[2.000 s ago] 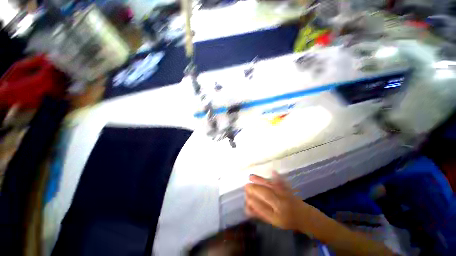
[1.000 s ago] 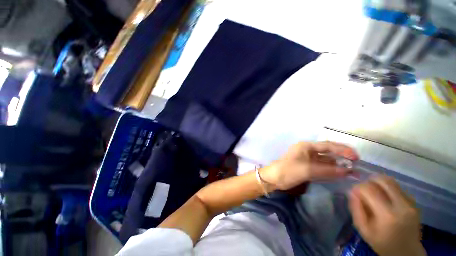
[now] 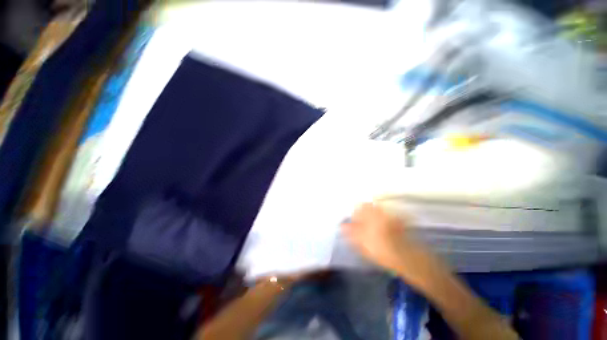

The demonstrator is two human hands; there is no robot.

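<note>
A navy panel lies on the white table left of the needle area, with a paler folded part at its lower end. A white piece or bare table surface, too bright to tell which, borders its right side. The sewing machine's presser foot area is blurred at upper right. My right hand is at the table's front edge below the needle area, blurred, fingers bent; its grip is unclear. My left forearm comes up from the bottom; my left hand is hardly visible at the table edge.
A grey front edge runs along the table at right. Blue crates stand below the table at lower left and lower right. Yellow and red rings lie right of the needle. Navy cloth hangs at far left.
The view has shifted, bringing more of the table's right side into view. My hands, close together before, are now apart; my left has dropped towards my lap, my right is at the table edge.
</note>
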